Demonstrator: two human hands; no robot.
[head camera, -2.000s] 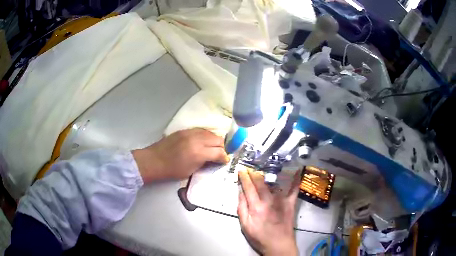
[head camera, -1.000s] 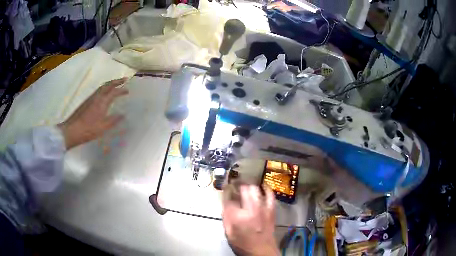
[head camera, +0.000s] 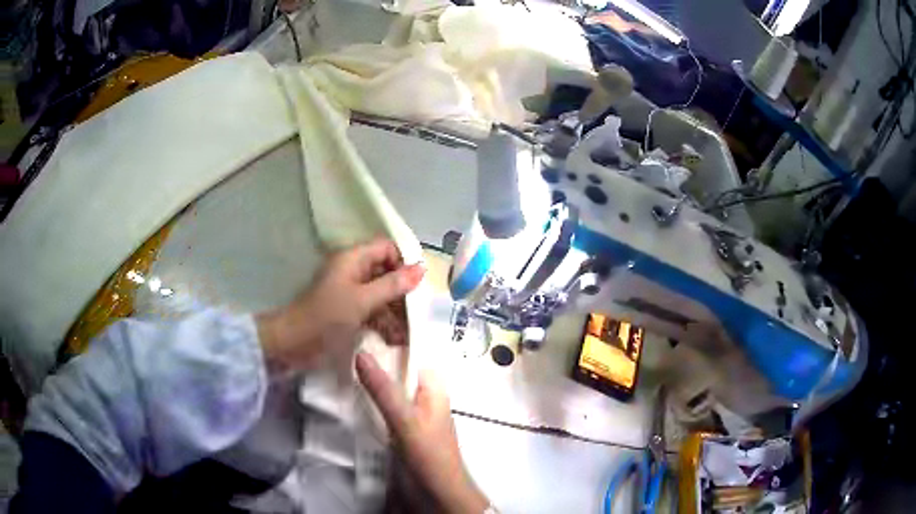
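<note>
A long narrow cream cloth strip (head camera: 336, 181) runs from the back of the table to my hands, left of the needle. My left hand (head camera: 347, 301) pinches its edge between thumb and fingers. My right hand (head camera: 417, 427) holds the same cloth lower down, thumb on its near side. The cloth hangs toward the table's front edge. The presser foot and needle (head camera: 482, 313) are right of my hands, with no cloth seen under them. The sewing machine (head camera: 693, 301) has a white head with a blue band.
A large cream cloth (head camera: 121, 171) covers the left, above yellow-brown wrap (head camera: 121, 291). Crumpled cream cloth (head camera: 442, 75) lies behind. A phone or display (head camera: 610, 353) with an orange screen is on the machine bed. Blue-handled scissors (head camera: 639, 482) and a scrap box (head camera: 693, 467) are at front right.
Both hands were apart a second ago, the left over the table and the right near the machine bed. They are now together on the cream strip, left of the needle. The view has shifted.
</note>
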